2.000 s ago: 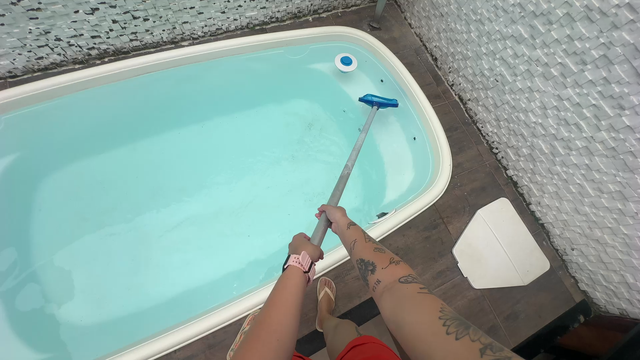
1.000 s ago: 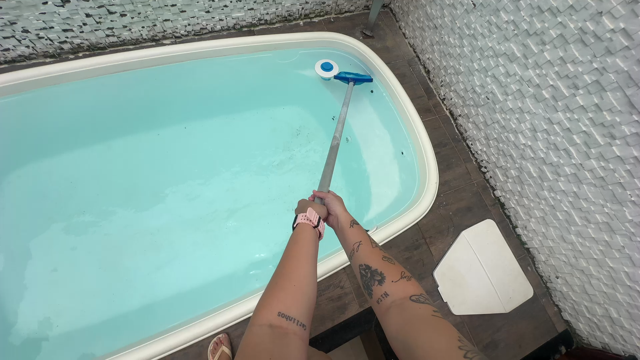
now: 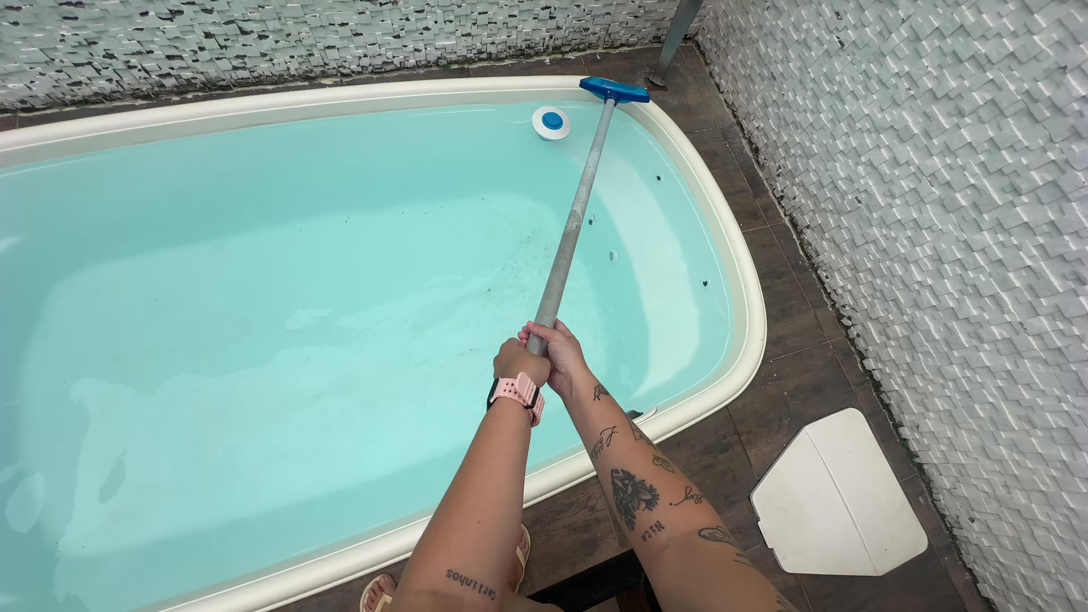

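Both my hands grip the near end of a long grey metal pole (image 3: 580, 200). My left hand (image 3: 520, 362), with a pink-banded watch at the wrist, is closed around the pole's end. My right hand (image 3: 561, 352) holds the pole just beside and slightly above it. The pole reaches out over the pool to a blue pool brush head (image 3: 614, 89), which lies at the far rim near the right corner. A white float with a blue centre (image 3: 551, 122) sits on the water left of the brush head.
The pool's pale rim (image 3: 752, 319) curves around the right end. A white panel (image 3: 841, 497) lies on the brown tiled floor (image 3: 786, 387). Textured walls (image 3: 926, 212) border the floor, and a grey post (image 3: 677, 38) stands at the far corner. Dark specks are in the water.
The brush head has moved away from me, from over the water beside the float to the far rim. My hands are closer together than two seconds ago, and still hold the pole.
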